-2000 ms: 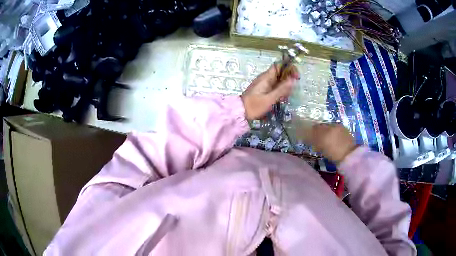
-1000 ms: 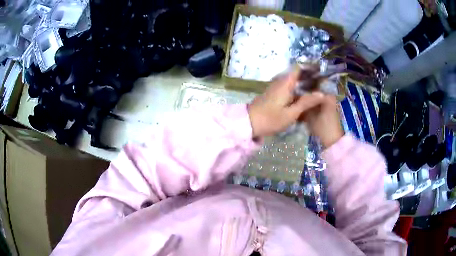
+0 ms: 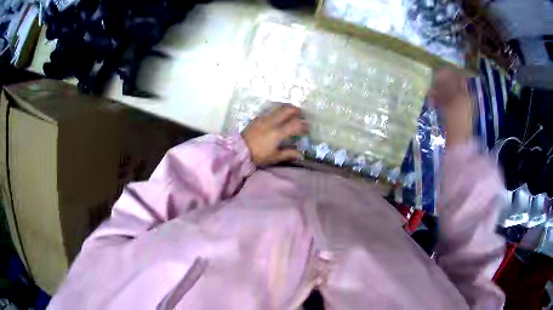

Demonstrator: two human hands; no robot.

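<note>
A clear blister tray (image 3: 339, 97) with rows of pockets lies on the pale worktop, with small silvery-white parts (image 3: 339, 156) along its near edge. My left hand (image 3: 276, 134) is at the tray's near left corner, fingers bent down; blur hides whether it holds anything. My right hand (image 3: 450, 91) is blurred at the tray's far right corner, near the parts box; what it holds cannot be told.
A cardboard parts box (image 3: 388, 41) with white and silvery parts stands behind the tray. Black cups (image 3: 103, 42) are heaped at left. A large brown carton (image 3: 36, 175) is at lower left. A blue-and-white striped sheet (image 3: 491, 109) and white-and-black units (image 3: 524, 206) are at right.
My hands were together in front of the parts box and have moved apart, the left down to the tray's near edge, the right to the right. The view has shifted, showing more of the tray.
</note>
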